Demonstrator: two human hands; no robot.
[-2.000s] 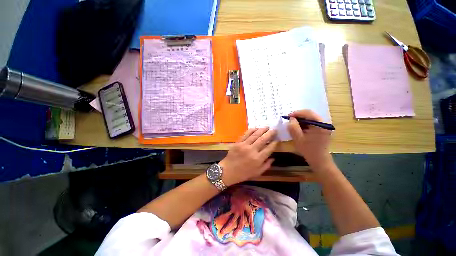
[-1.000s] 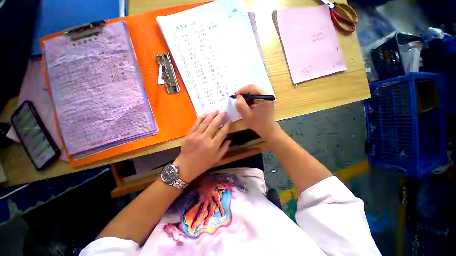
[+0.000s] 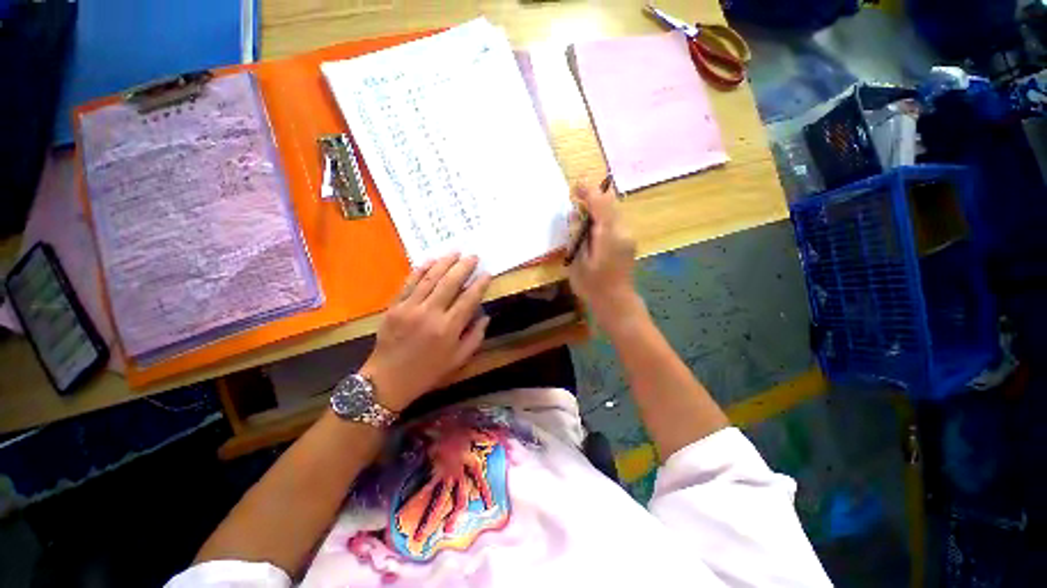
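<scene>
White record sheets (image 3: 442, 138) with columns of handwriting lie on the right part of the orange clip folder (image 3: 301, 138). A creased pink form (image 3: 189, 213) lies on the folder's left side. My left hand (image 3: 431, 327) rests flat with its fingertips on the lower edge of the white sheets and holds nothing. My right hand (image 3: 602, 258) holds a black pen (image 3: 582, 238) at the right edge of the sheets, near their lower corner. The pen's tip is hard to make out. A metal lever clip (image 3: 346, 176) sits between the pink form and the white sheets.
A smartphone (image 3: 55, 318) lies at the left. A blue folder (image 3: 155, 37) is at the back left. A pink paper stack (image 3: 649, 109) and scissors (image 3: 718, 55) lie at the right. An open drawer (image 3: 247, 408) is under the desk edge. A blue crate (image 3: 901, 281) stands on the floor.
My right hand with the pen has moved off the writing to the right edge of the white sheets. My left hand stays at the lower edge. The view has turned to the right.
</scene>
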